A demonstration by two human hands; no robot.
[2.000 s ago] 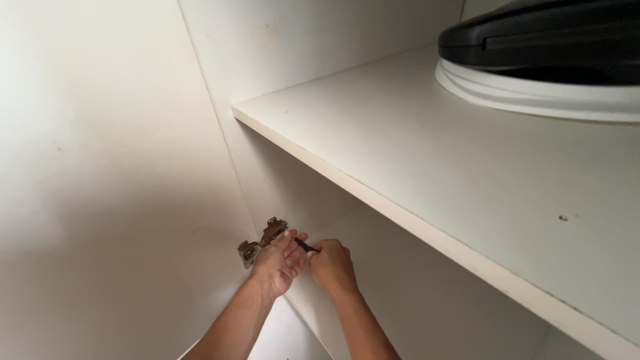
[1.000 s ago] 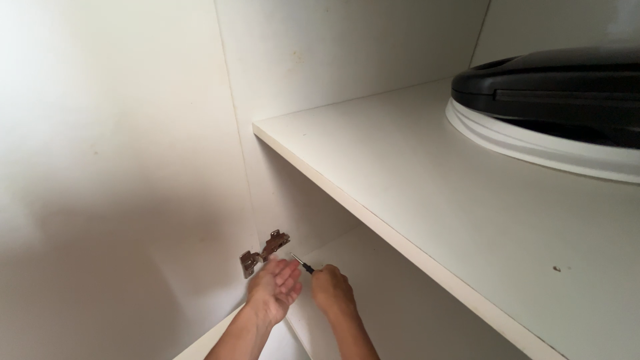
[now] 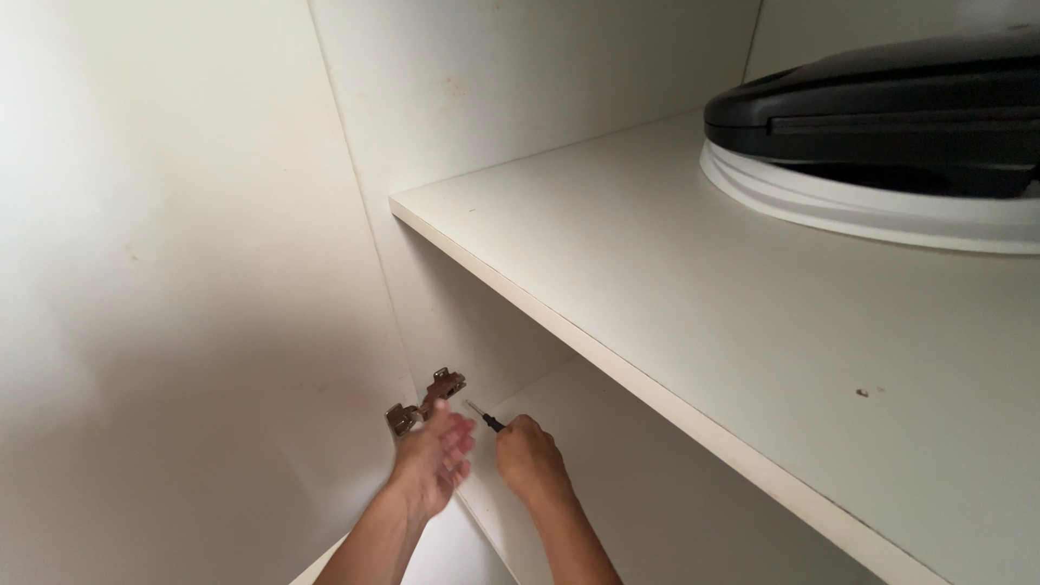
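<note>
A metal concealed cabinet hinge [image 3: 443,388] joins the white cabinet door [image 3: 187,325] at left to the white side panel [image 3: 463,333], below the shelf. My left hand [image 3: 435,463] is just beneath the hinge, palm turned up and fingers apart, slightly blurred; its fingertips overlap the hinge's lower edge, and whether they touch it I cannot tell. To its right, my right hand [image 3: 530,459] is closed around a small screwdriver [image 3: 492,422] with a black handle. The screwdriver's thin metal shaft points up and left, its tip a little apart from the hinge.
A white shelf [image 3: 617,268] juts out above my hands, its front edge running down to the right. On it at the upper right lies a black plastic object [image 3: 861,122] on a round white base [image 3: 821,207]. A lower white panel [image 3: 617,463] lies behind my right hand.
Two seconds ago the screwdriver was between both hands, close to my left fingers; now its shaft shows apart from them. The view has shifted somewhat.
</note>
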